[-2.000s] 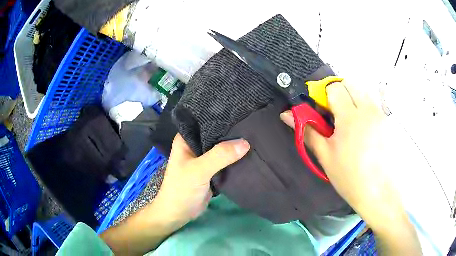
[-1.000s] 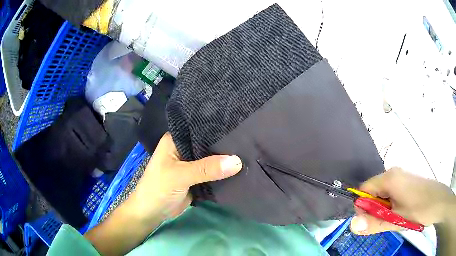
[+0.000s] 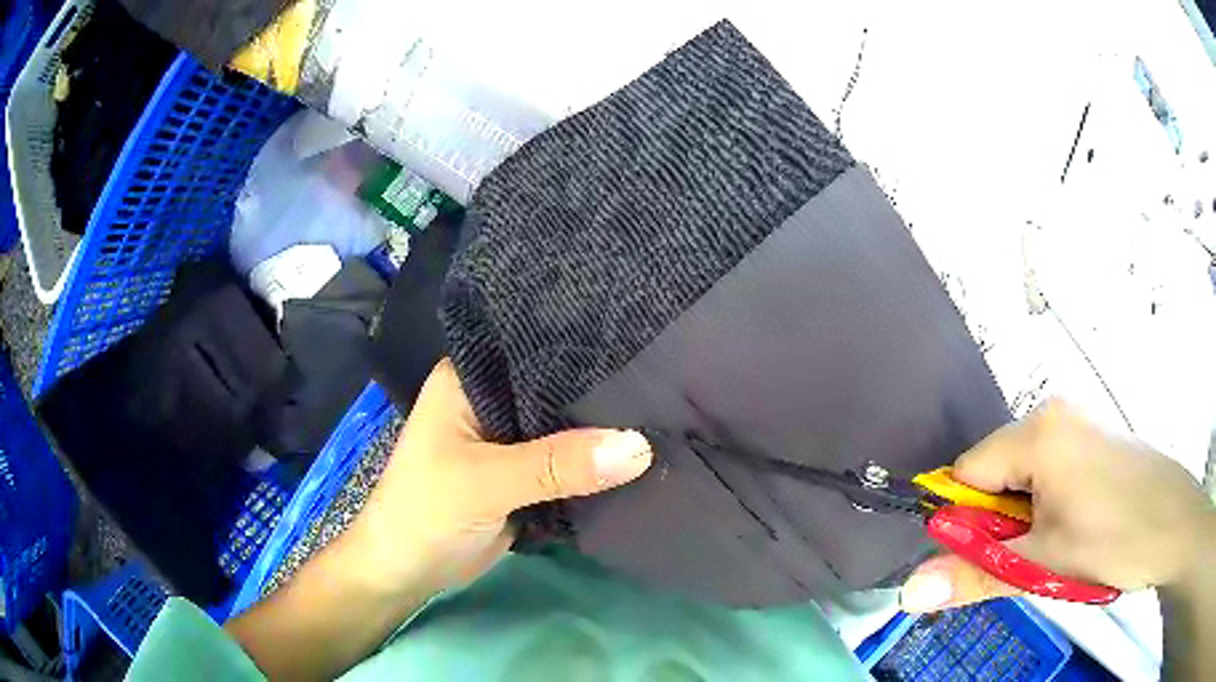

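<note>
A dark grey ribbed garment panel (image 3: 640, 200) lies over the table edge and the wearer's lap, with a smooth plain grey patch (image 3: 827, 320) on it. A short dark slit (image 3: 734, 493) runs through the patch. My left hand (image 3: 467, 493) grips the panel's left edge, thumb on top, fingers hidden beneath. My right hand (image 3: 1067, 506) holds the fabric scissors (image 3: 987, 533) by the red and yellow handles. The narrow dark blades lie along the patch, their tips at the slit's upper end.
A white table (image 3: 987, 120) is behind and right of the panel. A blue crate (image 3: 147, 173) at left holds dark cut pieces (image 3: 174, 400), plastic and a green-and-white item (image 3: 403, 197). A white-rimmed basket (image 3: 30, 173) is beyond it. Another blue crate (image 3: 980, 645) shows at lower right.
The scissors have come down from above the panel onto the patch, their blades now nearly together. The panel is spread flatter. In the last second the scissors moved slightly left and up.
</note>
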